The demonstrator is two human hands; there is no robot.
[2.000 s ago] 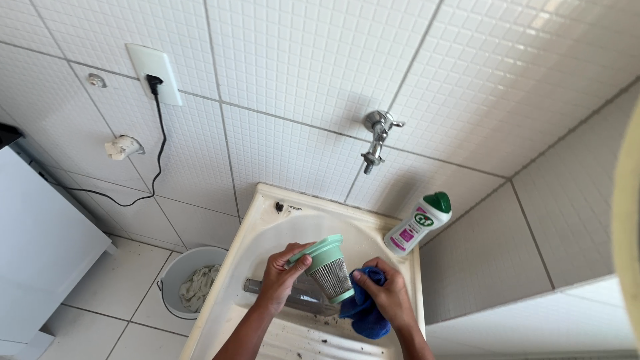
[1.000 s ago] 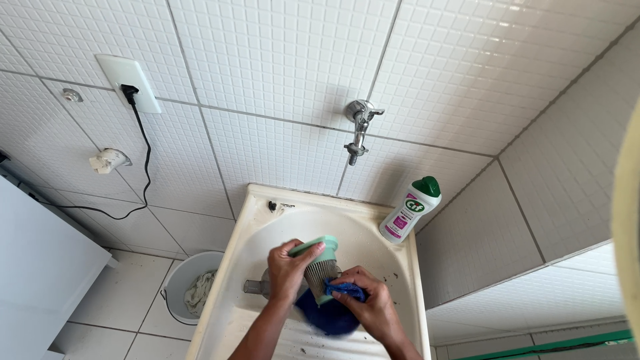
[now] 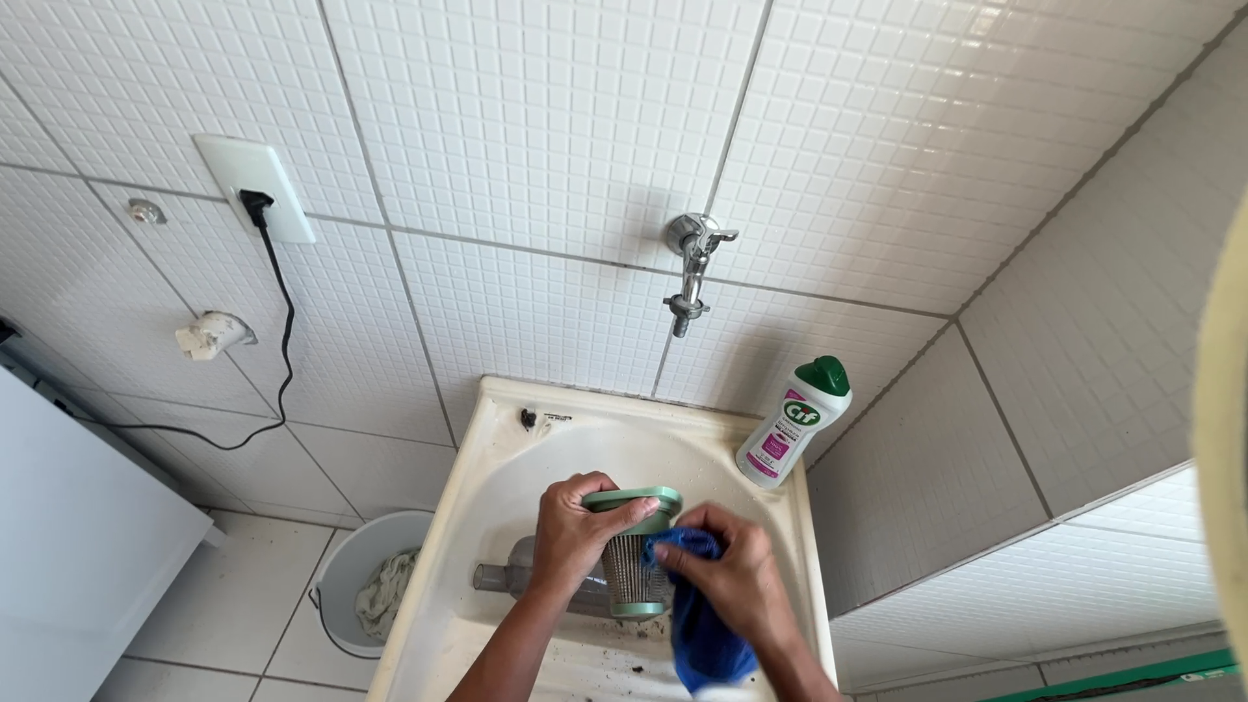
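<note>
My left hand (image 3: 575, 531) grips the green rim of a pleated vacuum filter (image 3: 634, 575), holding it above the laundry sink (image 3: 458, 517). The filter tapers down to a small green end, and its pleats look grey with dirt. Bunched in my right hand (image 3: 726, 561) is a blue cloth (image 3: 710, 639), which touches the filter's right side and hangs down below the fingers. Behind the filter, a clear grey plastic container (image 3: 507, 575) with a tube-like end lies in the basin, partly hidden by my left hand. Dark debris is scattered on the basin's surface.
A Cif cleaner bottle (image 3: 795, 421) stands on the sink's back right corner. Above the sink, a metal tap (image 3: 690, 273) juts from the tiled wall. A grey bucket (image 3: 336, 561) holding a pale cloth is on the floor at left, near a white appliance (image 3: 88, 546). A black cord (image 3: 290, 331) hangs from an outlet.
The blue cloth has moved from the filter's lower end two seconds ago up to its right side near the rim. The filter now hangs more upright.
</note>
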